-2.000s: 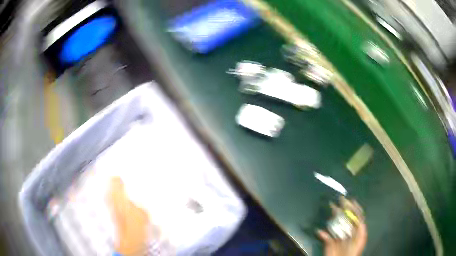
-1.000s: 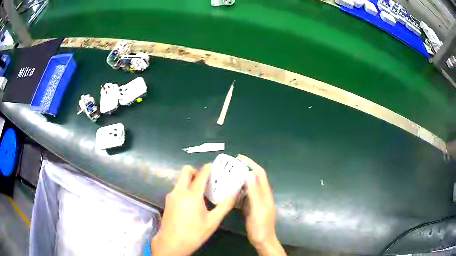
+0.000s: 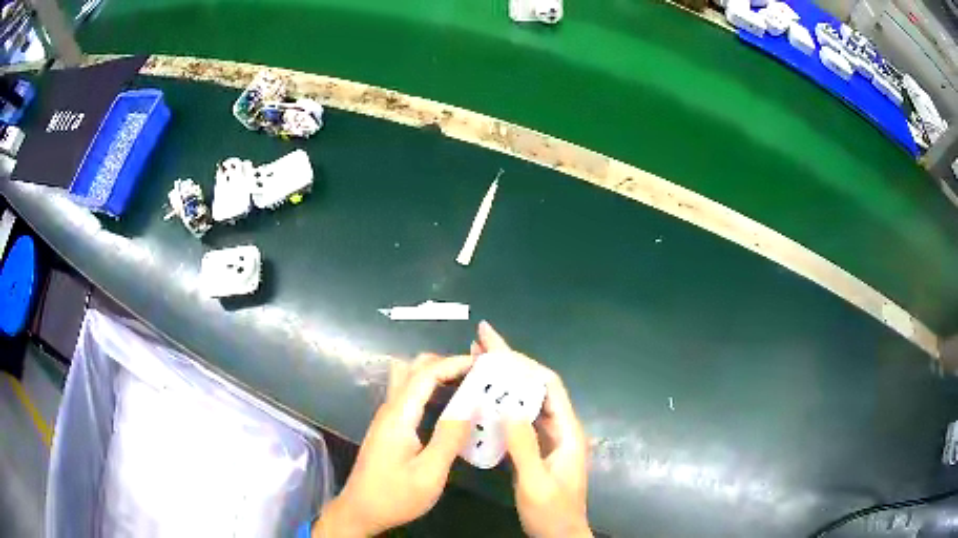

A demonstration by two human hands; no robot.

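Observation:
A white socket adapter (image 3: 502,397) with dark slots on its faces is held between my two hands above the bench's front edge. My left hand (image 3: 404,447) grips its left side, thumb on the near face. My right hand (image 3: 552,452) grips its right side, thumb on the face and fingers behind. The underside and far side of the adapter are hidden. A white-handled pointed tool (image 3: 429,311) lies just beyond my left hand. A pale tan pointed stick (image 3: 480,221) lies farther back on the bench.
White adapters (image 3: 231,271) and exposed inner assemblies (image 3: 277,108) stand at the left. A blue parts bin (image 3: 121,150) overlaps a black mat (image 3: 71,118). A lined crate (image 3: 305,447) is at the lower left. The green conveyor (image 3: 420,53) carries a white unit (image 3: 536,11). A black cable is at the lower right.
The adapter has been turned and now shows different slotted faces, with both thumbs on it. My hands stay on it, slightly lower. The unit on the conveyor appears farther right.

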